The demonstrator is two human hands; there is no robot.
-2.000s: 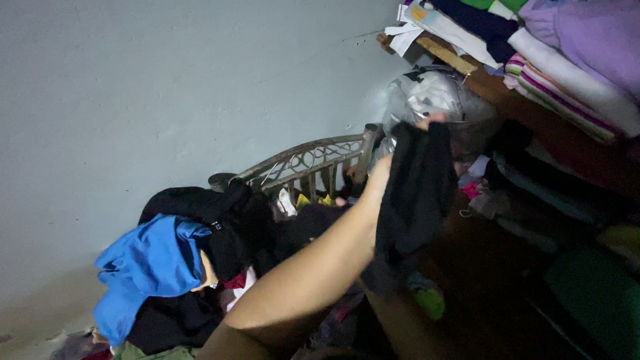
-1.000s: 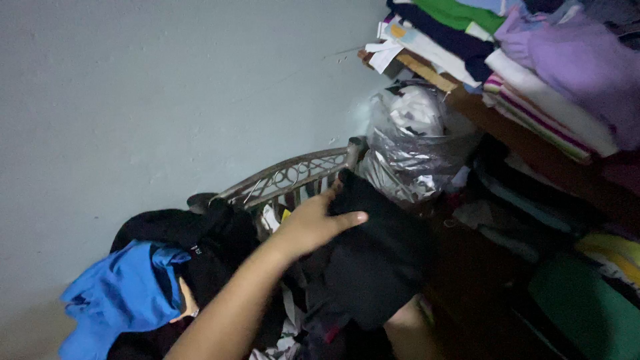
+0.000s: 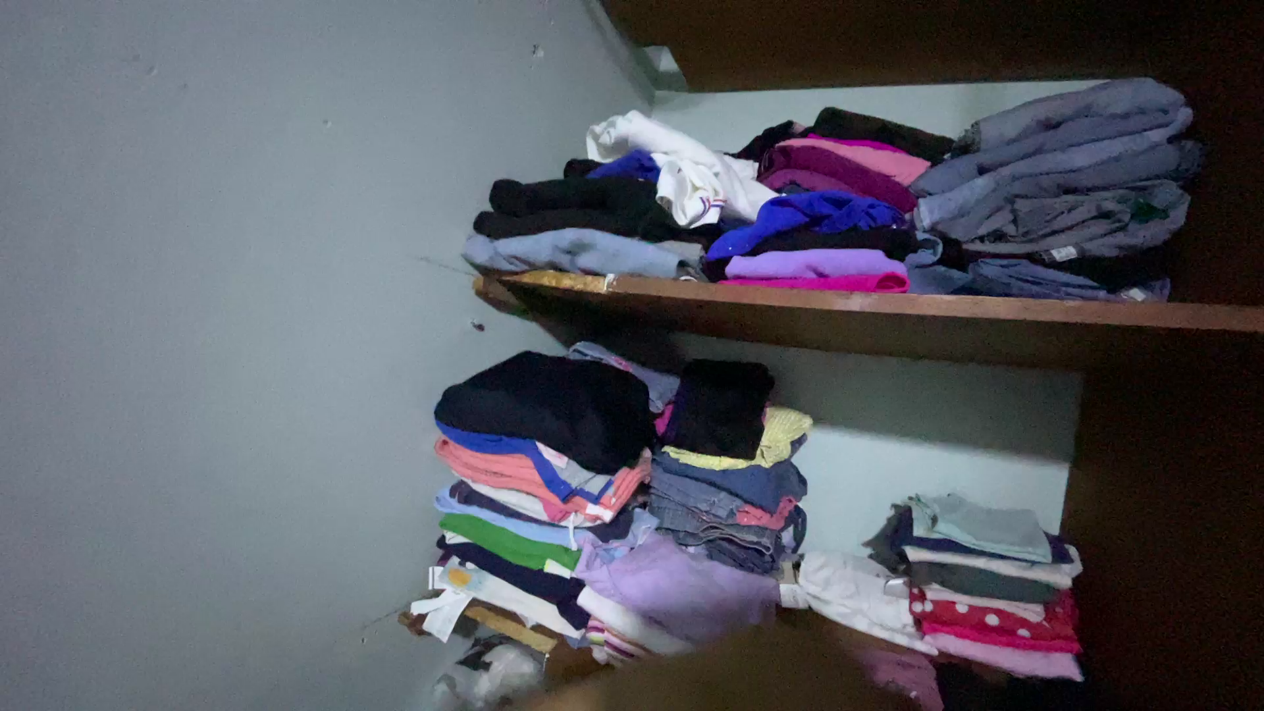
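Neither my left hand nor my right hand can be made out; a blurred skin-toned shape (image 3: 711, 676), perhaps part of an arm, crosses the bottom edge. Just above it, a light purple garment (image 3: 681, 592) drapes over the lower shelf's edge. A folded black garment (image 3: 718, 408) lies on a yellow cloth (image 3: 785, 434) atop folded jeans (image 3: 726, 504). To the left, a larger black garment (image 3: 553, 410) tops a stack with blue, coral and green clothes. White cloth (image 3: 854, 592) lies beside a right-hand stack with a red polka-dot garment (image 3: 997, 617).
A wooden upper shelf (image 3: 889, 301) holds piled clothes, among them a white garment (image 3: 696, 168), a blue one (image 3: 810, 217) and grey-blue clothes (image 3: 1076, 148). A grey wall (image 3: 247, 346) stands at the left. A plastic bag (image 3: 494, 676) shows below the lower shelf.
The view has swung up and right from the clothes heap to the shelves. The black cloth was in my hands one second ago; both hands have since left view.
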